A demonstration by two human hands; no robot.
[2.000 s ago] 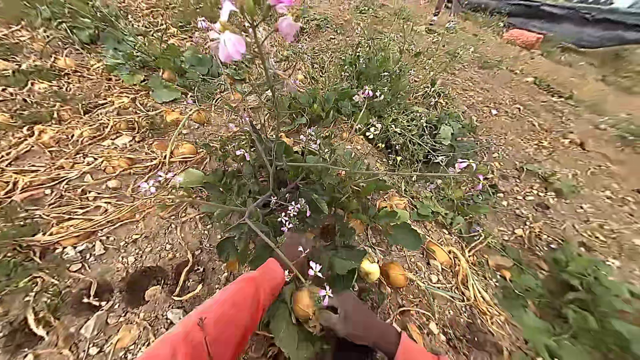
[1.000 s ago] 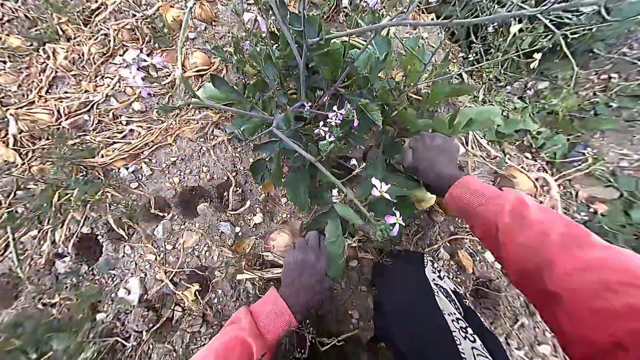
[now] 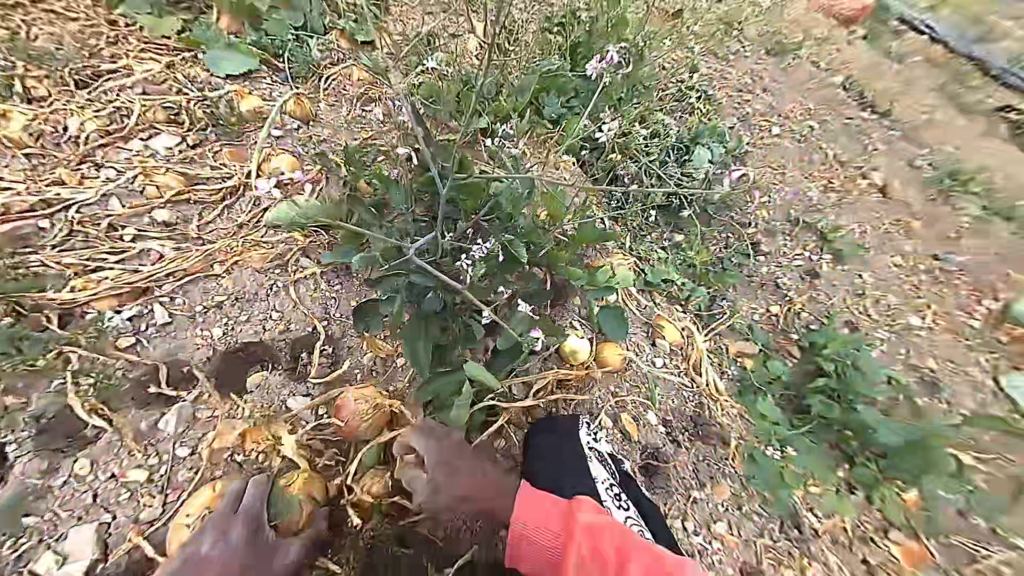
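Note:
At the lower left, my left hand (image 3: 248, 532) lies over onions with dry tops; one onion (image 3: 298, 500) shows between its fingers and another (image 3: 196, 512) lies at its left side. My right hand (image 3: 460, 472) is to the right, its curled fingers at an onion (image 3: 374, 484) and dry stalks; whether it grips them is hidden. A reddish onion (image 3: 362, 412) rests just above, between the hands. Farther right, a pale onion (image 3: 575, 350) and a brown onion (image 3: 610, 357) sit side by side on the soil.
A tall flowering weed (image 3: 440, 280) stands in front of my hands. Dry onion tops (image 3: 160, 224) cover the ground at the left. Black cloth with a white pattern (image 3: 612, 480) shows beside my right sleeve. A leafy plant (image 3: 840, 408) grows at the right.
My right hand has moved left, from the weed's right side to the onions beside my left hand. Several onions now lie around my hands. The view has shifted.

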